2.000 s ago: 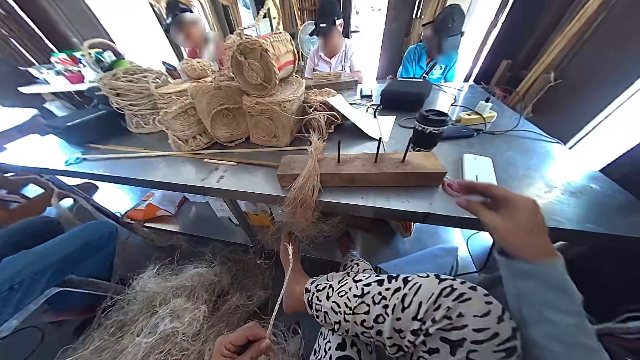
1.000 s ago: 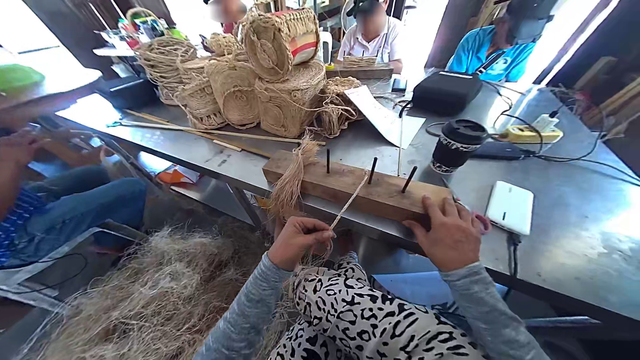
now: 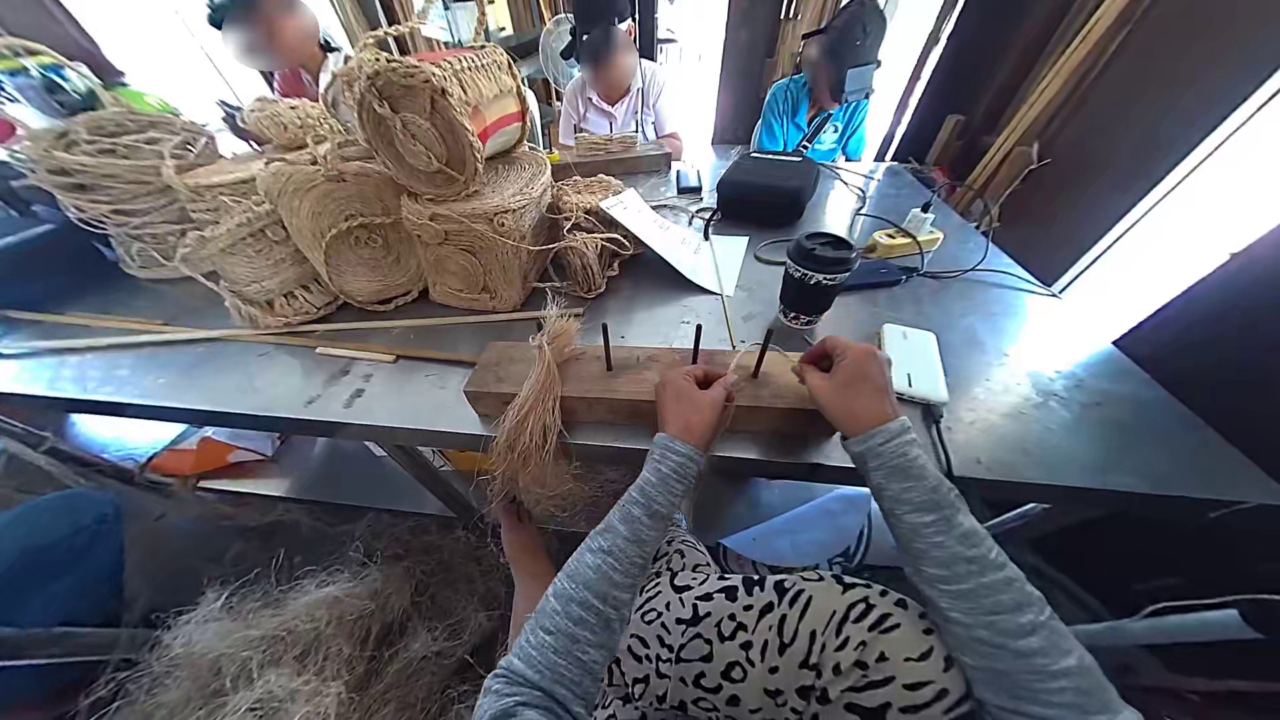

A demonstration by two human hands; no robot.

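A wooden block (image 3: 640, 390) with three upright dark metal pegs lies along the near edge of the metal table. My left hand (image 3: 692, 402) pinches a thin fiber cord (image 3: 742, 358) in front of the block, between the middle and right pegs. My right hand (image 3: 850, 382), at the block's right end, pinches the other part of that cord, which arches by the right peg (image 3: 763, 353). Whether the cord goes around the peg I cannot tell. A bundle of loose plant fiber (image 3: 535, 410) hangs over the block's left end.
Woven fiber baskets (image 3: 350, 225) are piled at the back left. Thin sticks (image 3: 260, 330) lie before them. A lidded cup (image 3: 815, 278), a black case (image 3: 766, 187), paper (image 3: 675, 245) and a white power bank (image 3: 913, 362) stand or lie beyond the block. Several people sit around.
My left hand has come up from low in front of my lap to the block with the cord. My right hand has left the block's right end and now pinches the cord.
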